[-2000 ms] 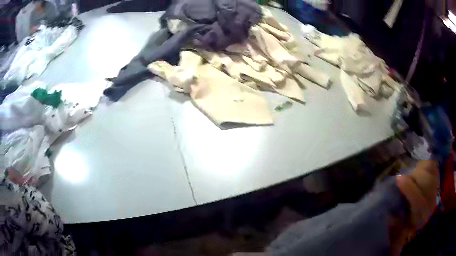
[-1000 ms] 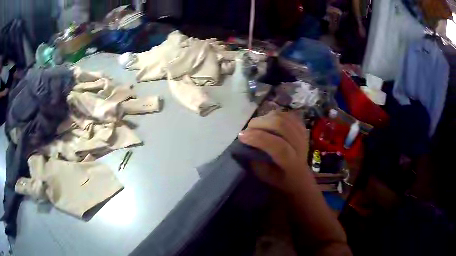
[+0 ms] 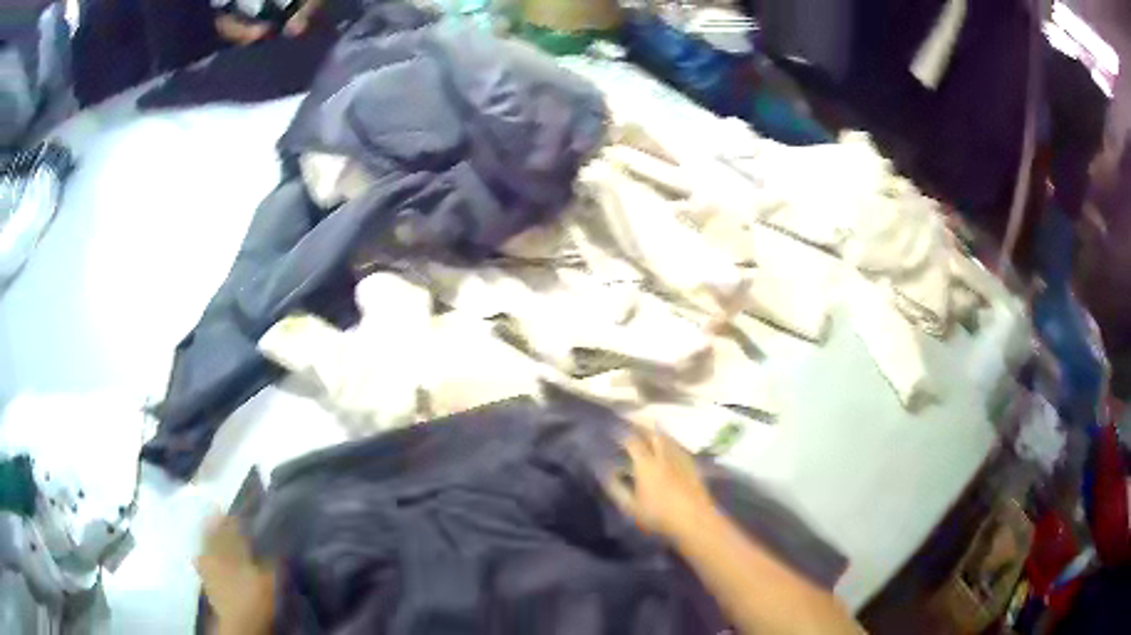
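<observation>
A dark garment (image 3: pixel 459 521) lies spread over the near edge of the table, its lower part cut off by the picture's bottom. My left hand (image 3: pixel 236 573) is blurred at its left edge and seems to hold the cloth there. My right hand (image 3: pixel 660 478) lies on its upper right part, fingers on the cloth; whether they grip is unclear. Beyond it lie cream garment parts (image 3: pixel 434 360) and a heap of dark garments (image 3: pixel 459 137) with a long strip reaching left. Green-handled snips (image 3: pixel 724 438) lie just beyond the dark garment.
More cream pieces (image 3: pixel 868 223) are heaped at the right of the pale table (image 3: pixel 856 478). White dotted cloth (image 3: pixel 62 459) lies at the left. Another person's hands (image 3: pixel 263 22) show at the far left edge of the table. Crates and cloth stand beyond the right edge.
The dark garment now lies across the near table, with both my hands at it. One second ago my right hand was at the right table edge. The view has turned back left.
</observation>
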